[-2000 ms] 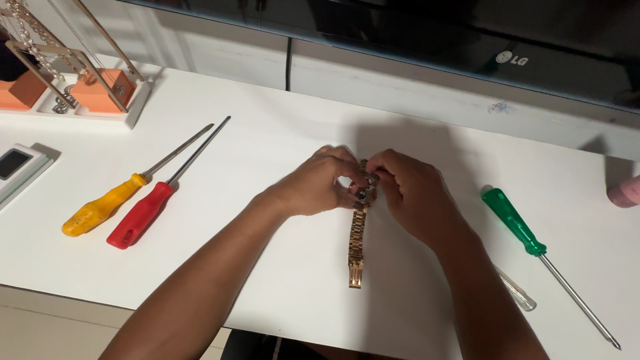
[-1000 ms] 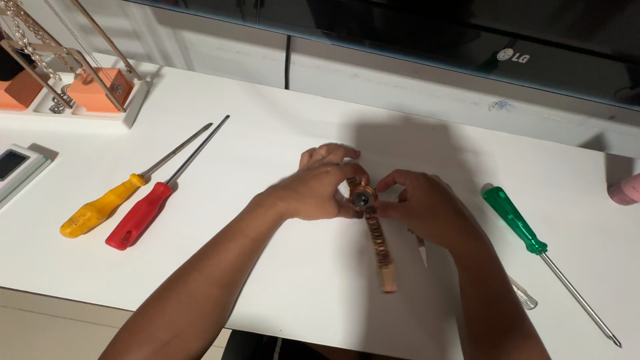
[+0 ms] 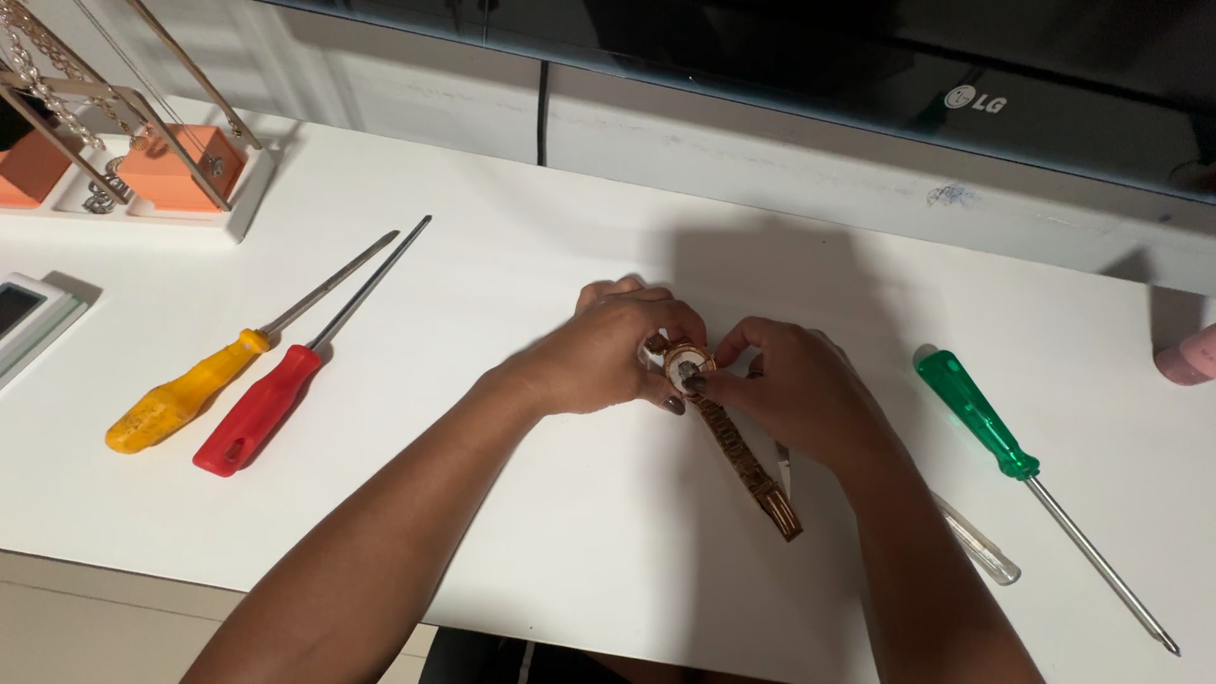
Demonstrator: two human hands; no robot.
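Observation:
A gold-toned wristwatch (image 3: 690, 365) is held over the white table, its round face turned up and its link bracelet hanging down toward the lower right. My left hand (image 3: 617, 351) grips the case from the left, the thumb below it. At the case's right side, my right hand (image 3: 784, 380) pinches the edge, with the thumb over the face. A thin metal blade or tip (image 3: 784, 470) shows below my right hand; the rest of it is hidden.
A yellow-handled screwdriver (image 3: 190, 391) and a red-handled one (image 3: 258, 408) lie at left, a green-handled screwdriver (image 3: 978, 413) at right. A clear rod (image 3: 978, 541) lies partly behind my right forearm. Behind stand a jewellery tray (image 3: 242, 214) and an LG screen (image 3: 855, 104); a pink container (image 3: 1189, 356) is far right.
The watch has turned in my hands: its bracelet hung nearly straight down and now slants to the lower right. The thin metal tip, not visible two seconds ago, now shows below my right hand.

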